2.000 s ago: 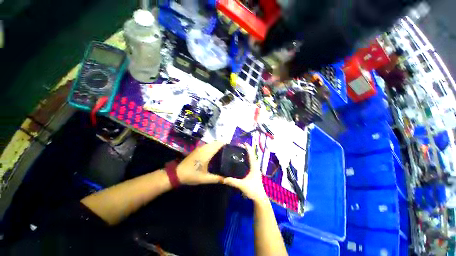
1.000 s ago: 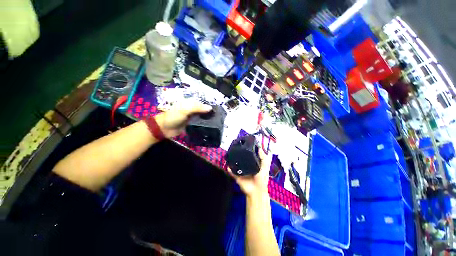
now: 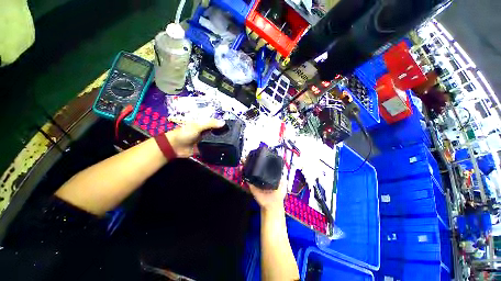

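My left hand [image 3: 192,135] is shut on a black boxy housing body [image 3: 221,144], with the thumb on its top edge, above the patterned mat edge. My right hand [image 3: 267,193] holds a black rounded housing cover [image 3: 263,167] from below, to the right of the first part. The two black parts are apart, with a small gap between them. The inside of the housings cannot be made out.
A teal digital multimeter [image 3: 123,86] and a cloudy solvent bottle [image 3: 172,59] stand at the left. Dark pliers [image 3: 323,198] lie at the right bench edge, beside a blue tote [image 3: 357,206]. A large dark blurred shape [image 3: 362,33] overhangs the back.
The single dark piece between both hands is now two separate parts, one in each hand. My left hand has moved left and up. Since one second ago the hands have moved little.
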